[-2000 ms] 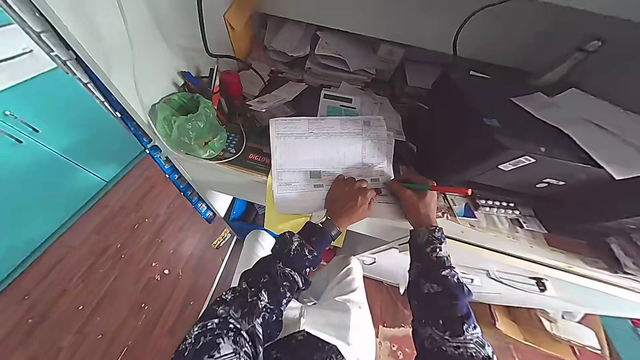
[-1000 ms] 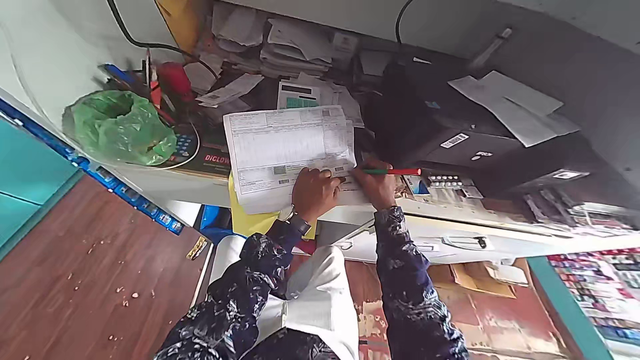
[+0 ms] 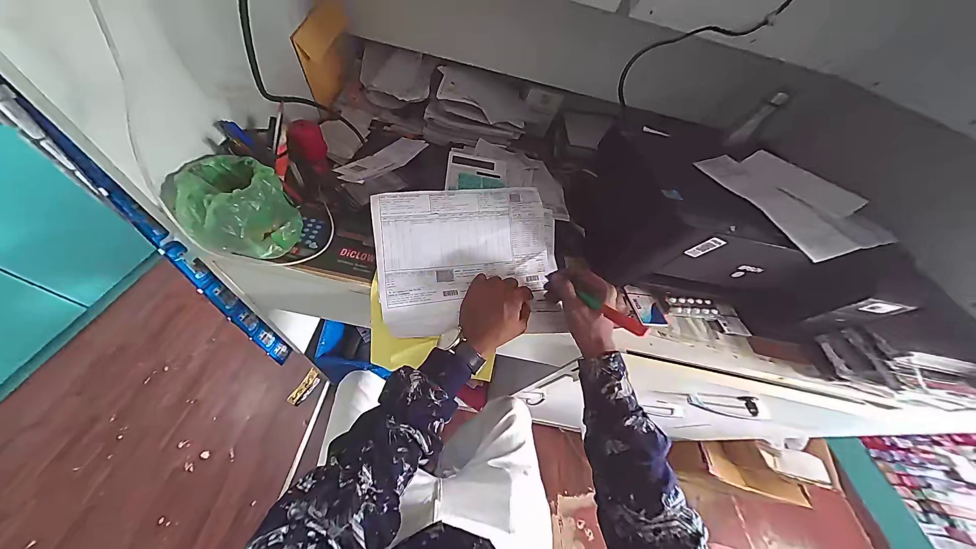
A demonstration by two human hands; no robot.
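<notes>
Printed paper forms [image 3: 450, 236] lie in a small stack on the front edge of a cluttered desk, over a yellow sheet [image 3: 404, 347]. My left hand [image 3: 494, 314], with a watch on its wrist, rests with curled fingers on the lower right part of the top form. Just right of it, my right hand [image 3: 581, 309] holds a pen [image 3: 619, 316] with a green and red barrel, which slants out to the right. The pen's tip is hidden by my fingers at the form's lower right corner. I cannot tell whether the left fingers pinch the paper.
A green plastic bag [image 3: 232, 206] stands at the left beside a keypad device [image 3: 313, 235]. Behind the forms are paper stacks [image 3: 476, 103] and a calculator-like item [image 3: 476, 169]. A black Epson printer [image 3: 709, 229] with papers on top fills the right, near blister packs [image 3: 698, 307]. Drawers [image 3: 686, 404] sit below.
The right hand and pen have shifted slightly on the form's lower right; the pen now slants more steeply. The left hand still rests on the paper. The view has swung about.
</notes>
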